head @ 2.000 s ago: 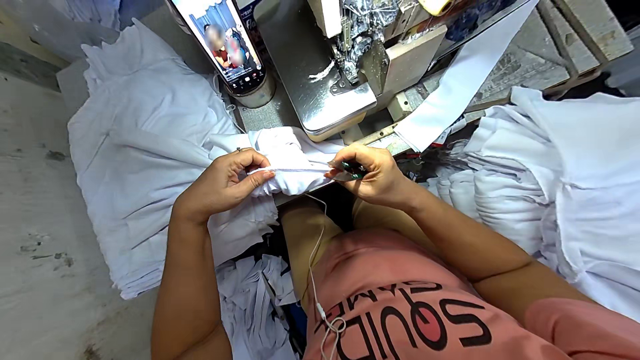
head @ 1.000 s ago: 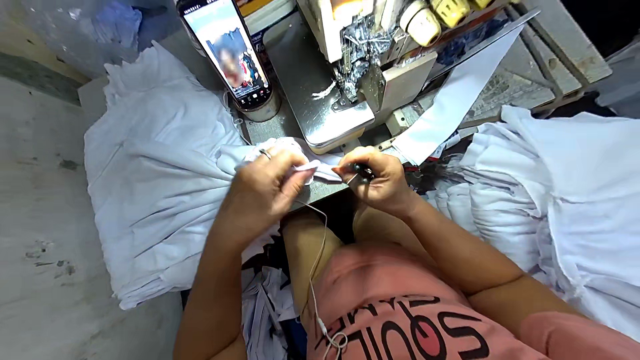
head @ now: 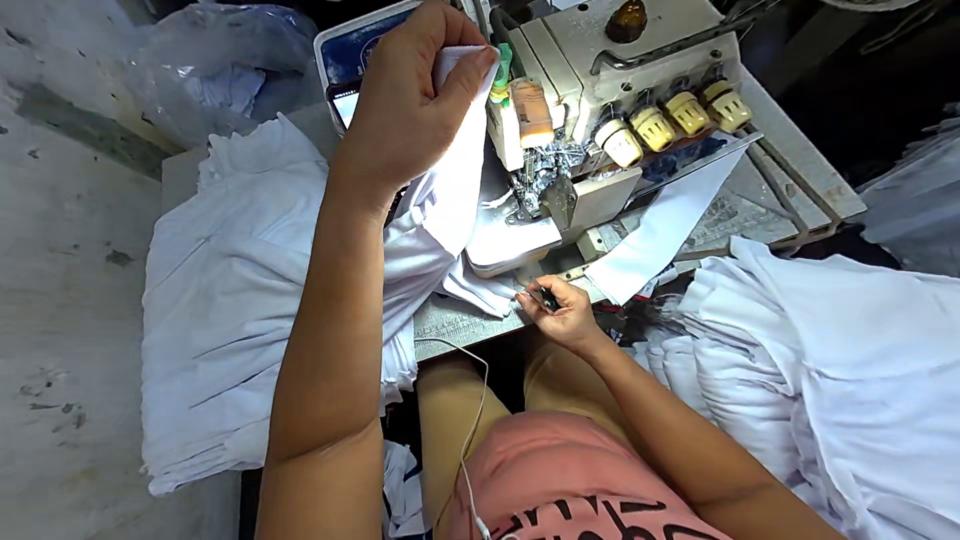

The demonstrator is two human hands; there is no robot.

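Note:
My left hand (head: pixel 416 97) is raised at the upper middle, its fingers and thumb pinching the edge of a white fabric piece (head: pixel 457 180) that hangs down beside the sewing machine (head: pixel 540 150). Lower down, by the table's front edge, my right hand (head: pixel 562 311) holds a small dark tool (head: pixel 549 298), perhaps thread snips; its kind is not clear. The fabric's lower corner lies on the table just left of that hand. Partly hidden behind my left hand is a phone (head: pixel 345 105).
A large heap of white fabric (head: pixel 232 300) lies at left, another pile (head: pixel 862 360) at right. A white strip (head: pixel 667 225) slopes off the machine's right side. Yellow tension knobs (head: pixel 652 127) line the machine. A white earphone cord (head: pixel 480 397) crosses my lap.
My left hand has gone from beside my right hand up past the machine plate, lifting the white fabric. My right hand stays low near the table edge with the dark tool.

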